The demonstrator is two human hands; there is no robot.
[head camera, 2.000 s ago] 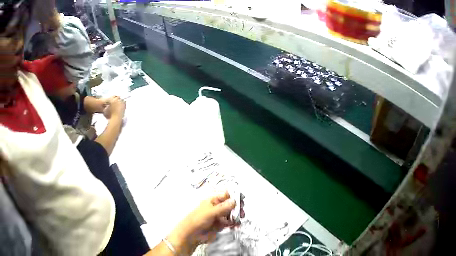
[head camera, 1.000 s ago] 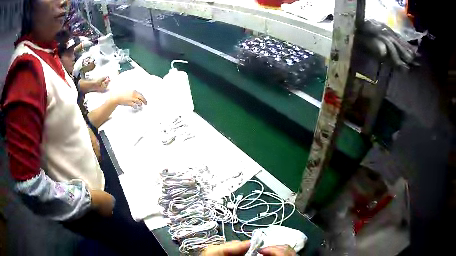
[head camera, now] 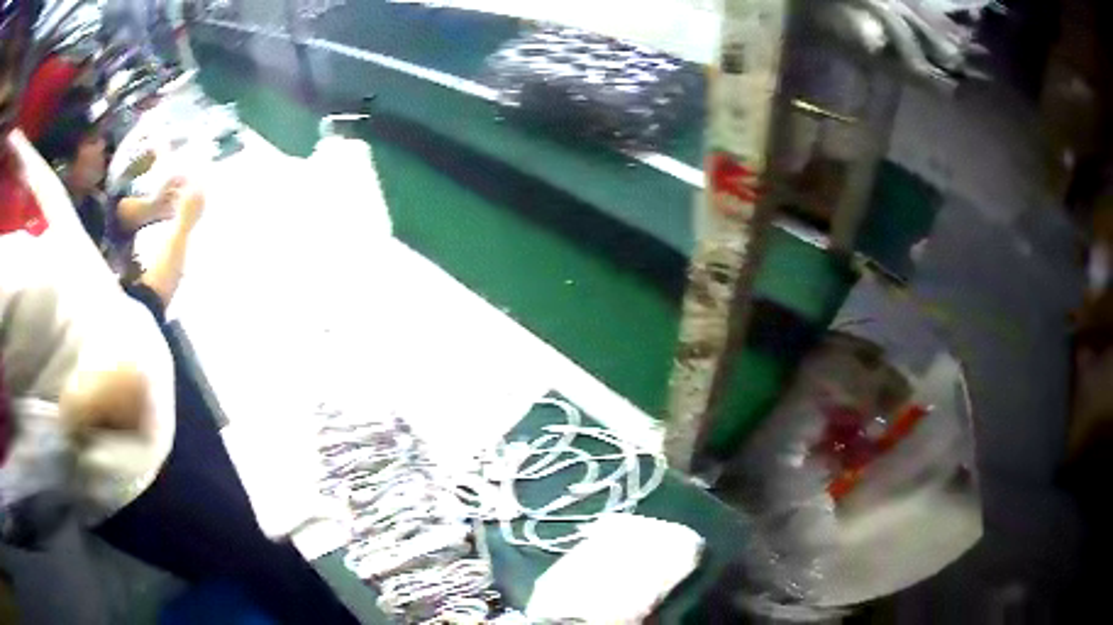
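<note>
No hand of mine shows in the head view now. A heap of white cable bundles [head camera: 409,519] lies on the bench nearest in front of me, blurred. Beside it on the green mat, a loose white cable [head camera: 568,470] lies in wide open loops. A white folded cloth [head camera: 620,571] lies at the bottom, just below the loops. The white cover sheet [head camera: 305,354] stretches away from the heap up the bench.
A paint-stained post [head camera: 720,244] stands right of the bench's end. A lined waste bin [head camera: 867,488] with a red-orange item is beyond it. A white bottle [head camera: 354,189] stands by the green belt [head camera: 488,250]. Other people are at the left, one close.
The view has shifted. My fingers, which held a white cable at the bottom edge, are out of the picture. The white cloth shows more fully. The small cables on the sheet no longer show.
</note>
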